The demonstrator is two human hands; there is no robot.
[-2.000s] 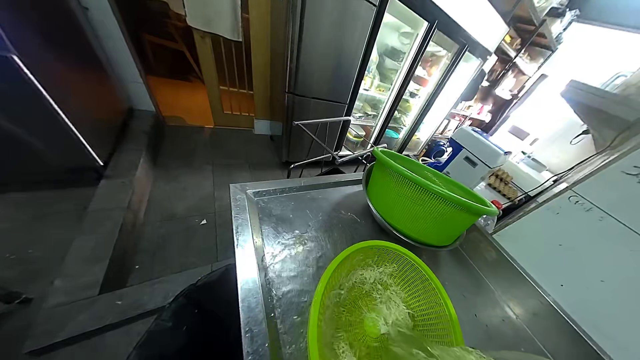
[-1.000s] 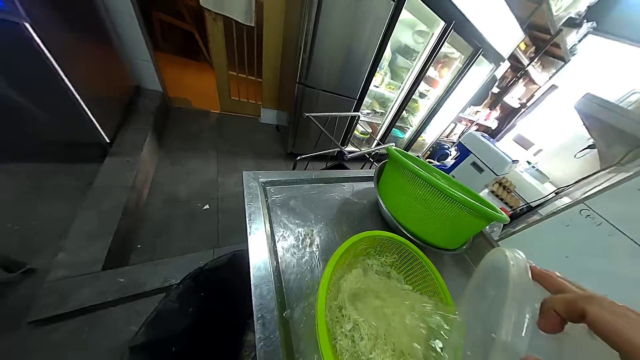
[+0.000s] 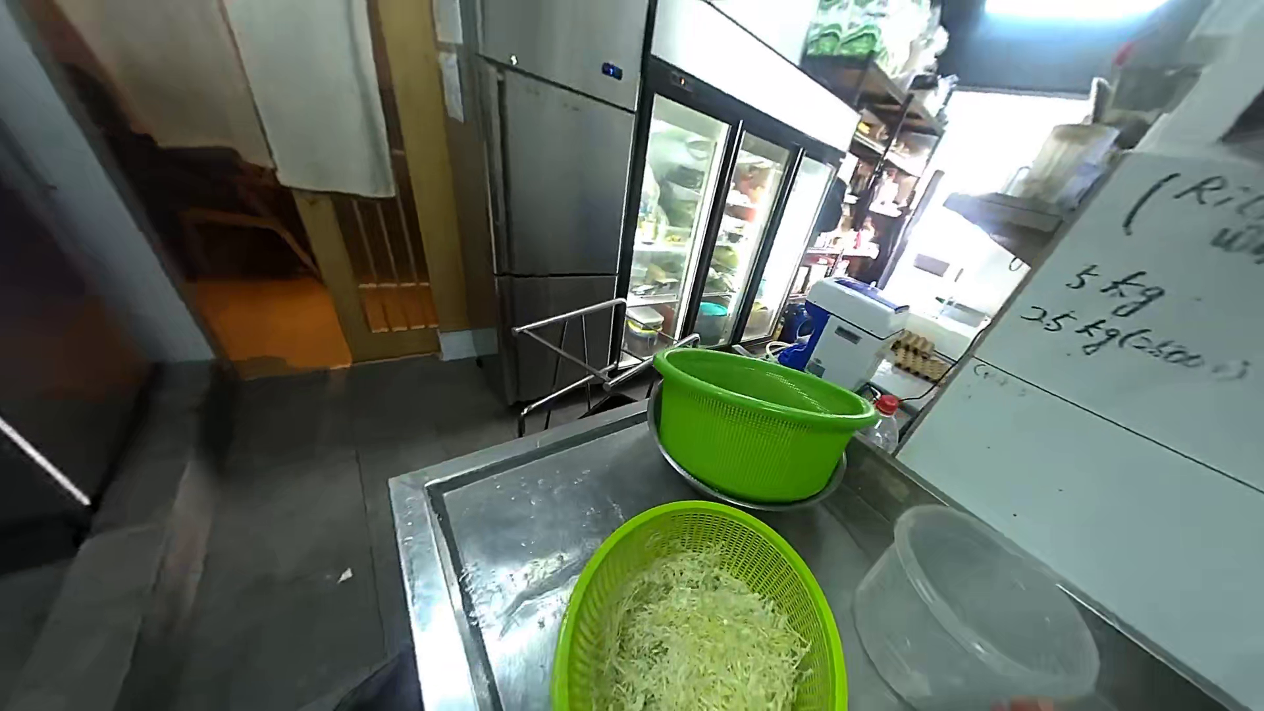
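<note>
Shredded pale-green vegetable, likely cabbage, lies in a green plastic colander (image 3: 563, 657) at the bottom centre, on a stainless steel counter (image 3: 513, 513). To its right is a clear plastic tub (image 3: 973, 632), tilted, with no shreds visible inside. Only fingertips of my right hand (image 3: 1024, 705) show at the tub's lower edge, against it; the rest of the hand is outside the frame. Behind the colander, a deeper green plastic basket (image 3: 755, 434) sits in a metal bowl (image 3: 696, 484). My left hand is not in view.
A whiteboard (image 3: 1116, 395) with handwriting borders the counter on the right. Beyond the counter's far edge stand a metal rack (image 3: 568, 321), a steel refrigerator (image 3: 568, 188) and glass-door coolers (image 3: 676, 207). A red-capped bottle (image 3: 882, 427) is beside the basket.
Shreds that were pouring from the tub a second ago now lie in the colander. The tub has moved away from the colander's edge, and my right hand shows much less. The view has tilted up.
</note>
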